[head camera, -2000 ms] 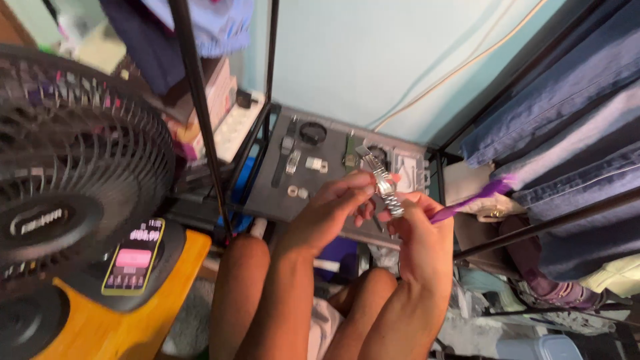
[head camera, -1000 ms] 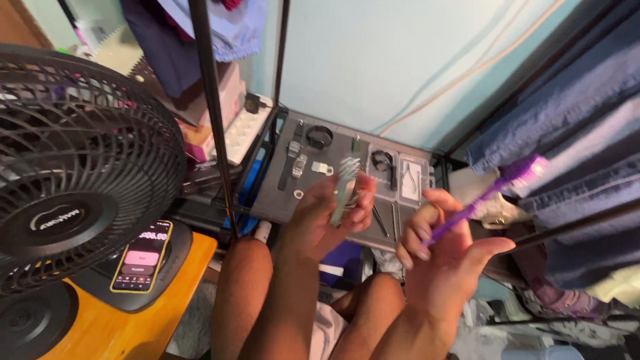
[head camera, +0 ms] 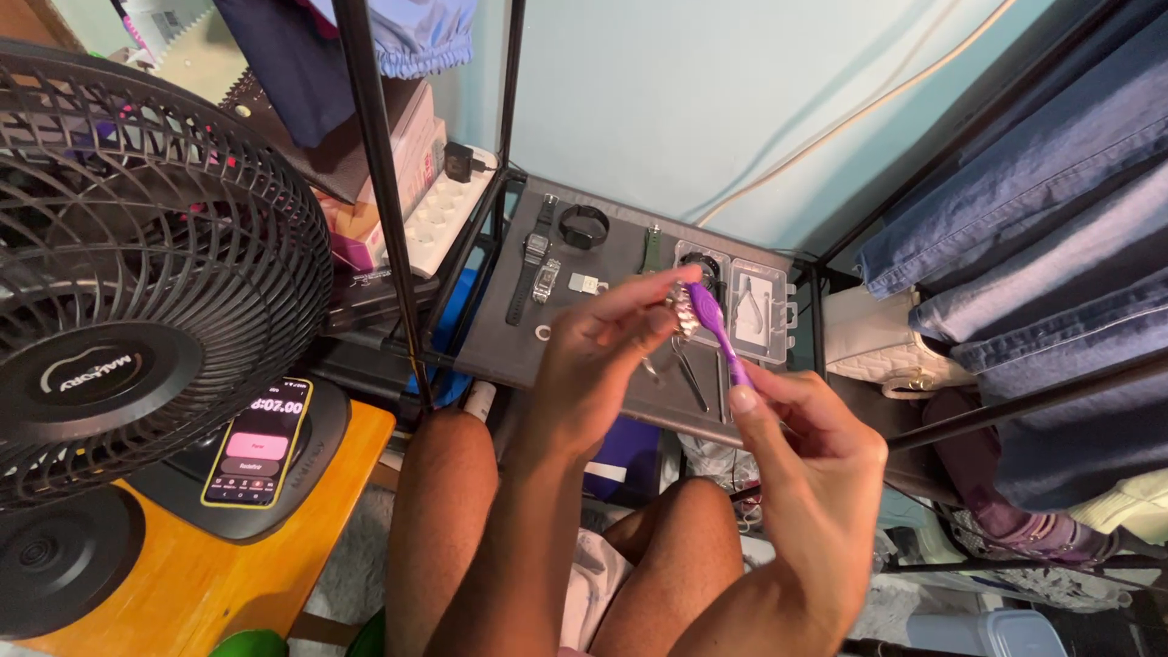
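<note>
My left hand [head camera: 607, 351] grips a metal link watch bracelet [head camera: 683, 310] above the grey shelf [head camera: 493, 333]. A purple toothbrush [head camera: 716, 328] is in my right hand [head camera: 803, 447], its head against the bracelet; the bristles are hidden. Behind my hands lie a digital watch with a black strap [head camera: 537, 248], a metal watch [head camera: 546, 281], a round black watch [head camera: 584, 226] and a green strap [head camera: 652, 248]. A small white and metal piece [head camera: 584, 283] and a pale ring [head camera: 543, 333] rest nearby. Tweezers [head camera: 691, 374] lie below the bracelet.
A clear plastic case [head camera: 765, 315] holds small pliers at the shelf's right. At left stand a black fan [head camera: 155, 274] and a phone [head camera: 260, 447] on a wooden stool [head camera: 201, 584]. Black rack poles [head camera: 379, 182] flank the shelf; jeans [head camera: 1031, 219] hang at right.
One second ago the toothbrush was raised away to the right, with my right hand's fingers spread. Now both hands are close together and the brush head is at the bracelet.
</note>
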